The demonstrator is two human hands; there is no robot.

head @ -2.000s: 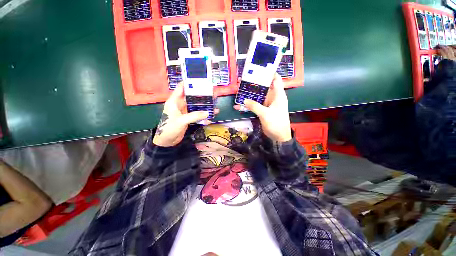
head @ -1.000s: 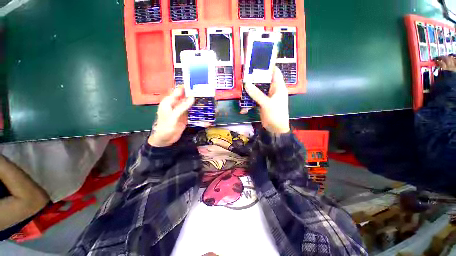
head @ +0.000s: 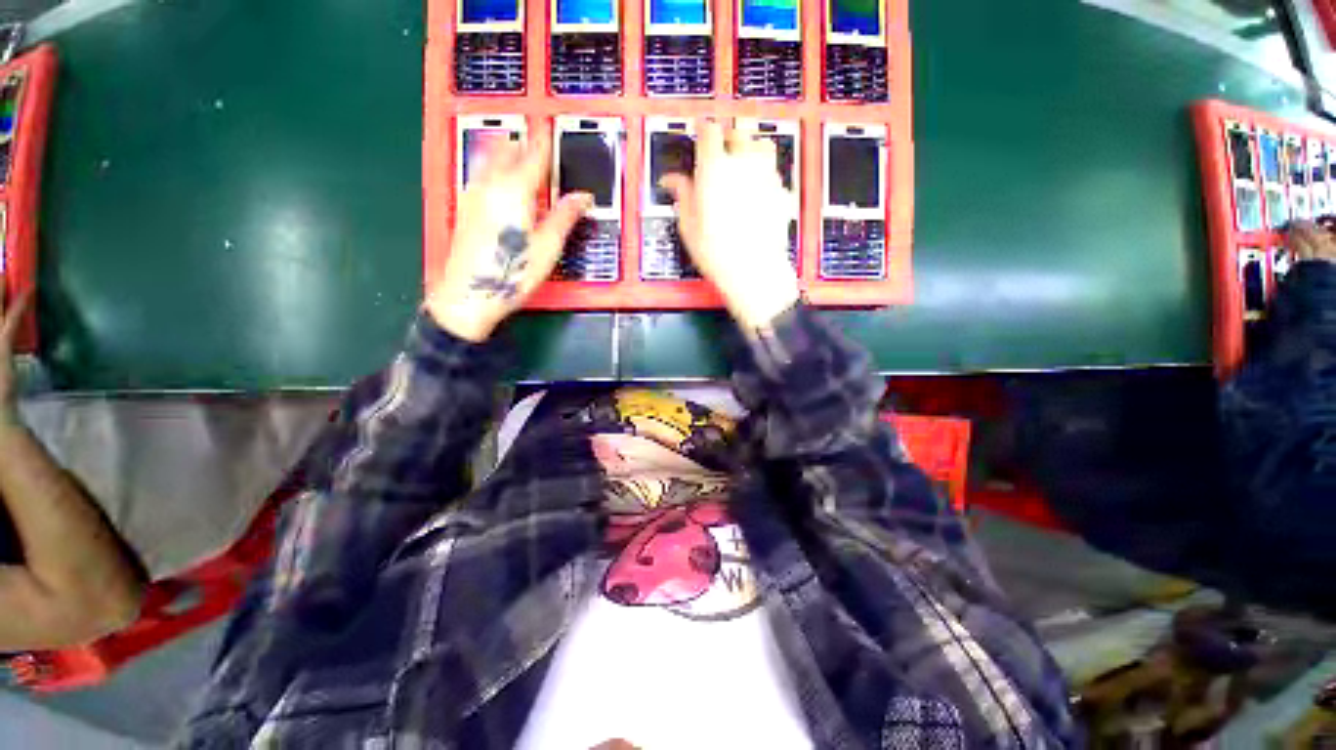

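An orange-red phone tray (head: 630, 106) holds two rows of keypad phones, face up in the pockets. My left hand (head: 506, 242) lies over the near row's leftmost phone (head: 472, 147), hiding most of it, with thumb and fingers apart. My right hand (head: 744, 220) lies over the near row's fourth phone, its thumb over the third phone (head: 670, 246). The second phone (head: 589, 161) and the rightmost phone (head: 854, 169) have dark screens. Several far-row phones (head: 678, 59) have lit blue screens. No phone shows lifted in either hand; fingertip contact is unclear.
The tray rests on a green bench (head: 323, 191). Neighbouring trays stand at the far left (head: 32, 191) and right (head: 1228, 315). Another person's arm (head: 66, 564) is at the left, and a person's hand (head: 1308, 242) is over the right tray. An orange-red crate (head: 938, 447) is below the bench edge.
Both hands have left the two phones they held and moved onto the tray. The tray shows further right, its formerly empty pockets filled. Far-row screens now show lit, and the left neighbouring tray shows.
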